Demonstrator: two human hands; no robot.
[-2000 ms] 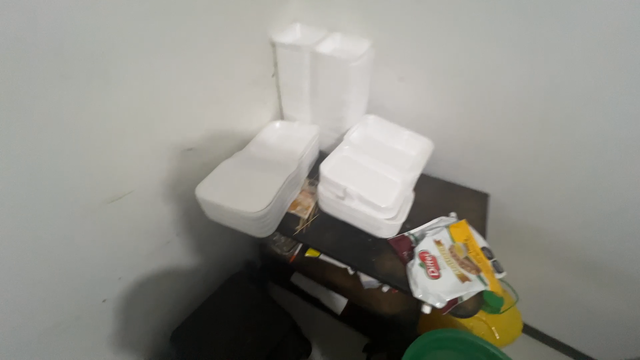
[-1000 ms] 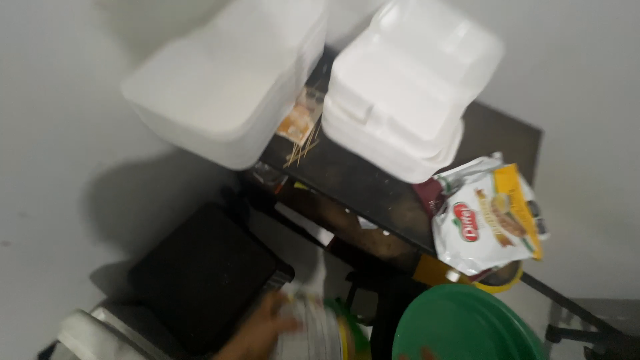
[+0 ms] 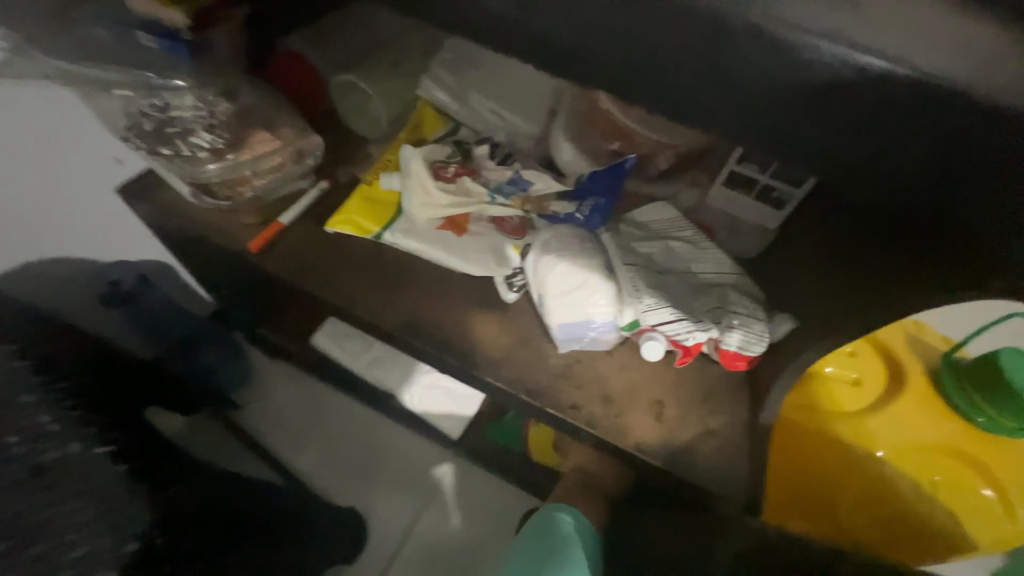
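My left hand (image 3: 596,468), below a green sleeve with a dark band at the wrist, reaches beneath the front edge of a dark wooden shelf (image 3: 480,328). Its fingers are in shadow, and a green and yellow object (image 3: 544,445) lies against or very near it; whether it is gripped cannot be told. My right hand is out of view. On the shelf above are a yellow and white pouch (image 3: 456,232), a white plastic-wrapped packet (image 3: 576,288) and a printed pouch (image 3: 696,280) with a white cap.
A clear plastic container (image 3: 232,152) stands at the shelf's left end, near an orange and white marker (image 3: 288,216). White paper (image 3: 400,376) lies below the shelf edge. At right is a yellow lid-like object (image 3: 872,464) with a green handled piece (image 3: 988,388). Dark shapes fill the lower left.
The view has moved down and closer, from the foam boxes on top to the shelf beneath. A hand beside a cylindrical container was at the bottom one second ago; now a hand reaches under the shelf.
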